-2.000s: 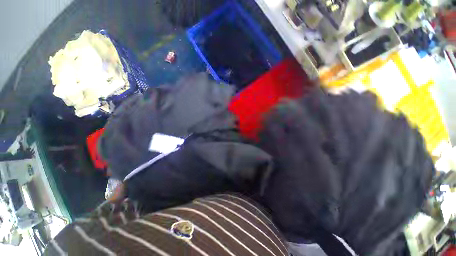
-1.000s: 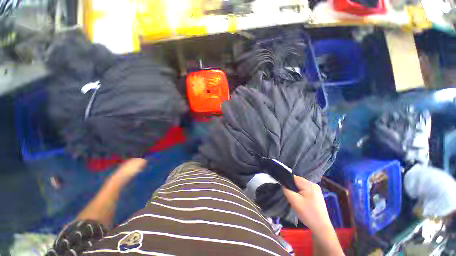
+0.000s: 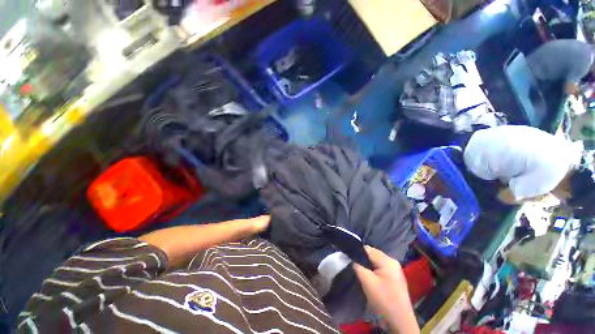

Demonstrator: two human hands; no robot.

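A thick dark grey bundle of gathered garment pieces with fanned edges is in front of me. My right hand is closed on a dark fabric tie strip that runs onto the bundle. A white patch shows just left of that hand. My left hand is against the bundle's left side; its fingers are partly hidden by the cloth, so its grip cannot be told. More dark cloth lies behind the bundle at upper left.
An orange-red plastic stool or bin is at left. Blue crates stand behind and at right. A cardboard sheet is at the top. A white and dark cloth pile and people in light shirts are at right.
The view has swung to the right. My left hand, earlier apart from the cloth, is now at the bundle's left side. My right hand still holds the strip. The other tied bundle has left view.
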